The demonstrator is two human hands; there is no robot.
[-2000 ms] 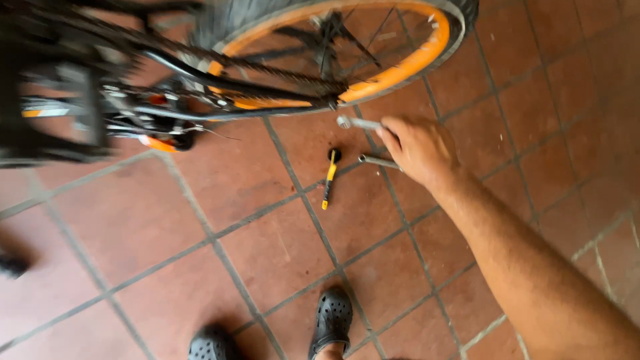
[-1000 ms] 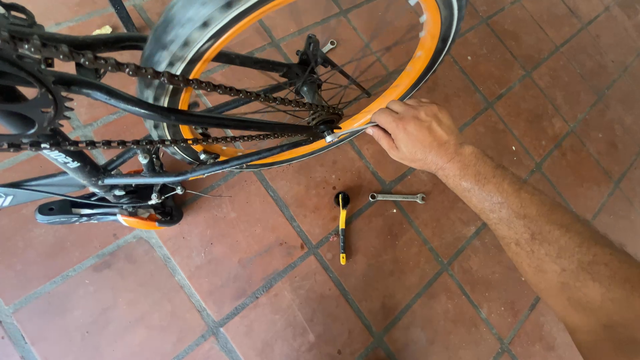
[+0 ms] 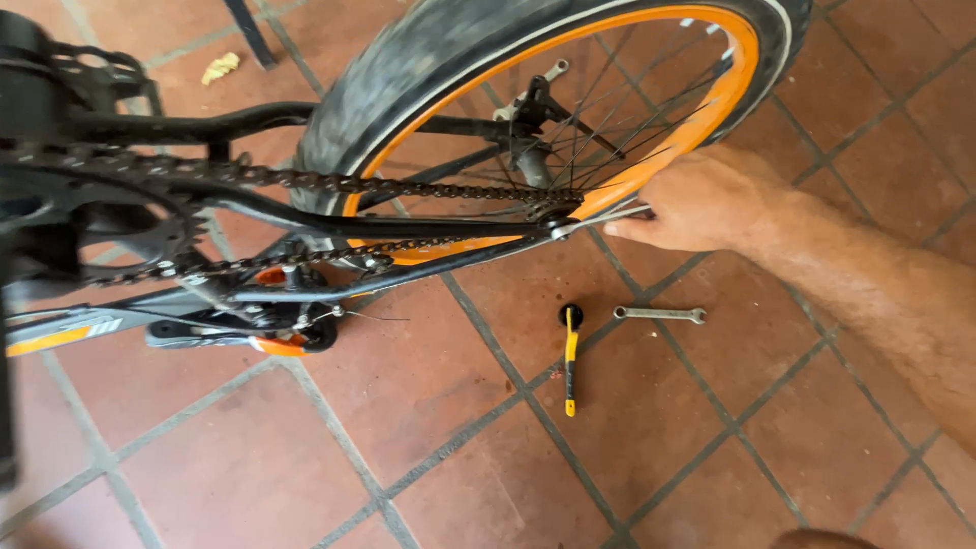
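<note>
My right hand (image 3: 705, 198) grips a metal wrench (image 3: 610, 216), whose head sits on the rear axle nut (image 3: 560, 229) at the end of the black bicycle frame. Beside it the chain (image 3: 427, 188) runs around the rear sprocket. Behind the hand is the wheel with its orange rim (image 3: 732, 91). Below, on the floor, lie a combination wrench (image 3: 660, 313) and a yellow and black tool (image 3: 570, 362) with a round black head. My left hand is out of view.
The black tyre (image 3: 389, 99) and the chainring (image 3: 145, 221) fill the upper left. Another wrench end (image 3: 557, 70) shows beyond the hub. An orange and black part (image 3: 282, 347) lies under the frame. A pale scrap (image 3: 220, 68) rests on the tiles.
My right hand has moved from over the floor to the rear axle, and the wrench in it now meets the nut. The view has come closer to the wheel.
</note>
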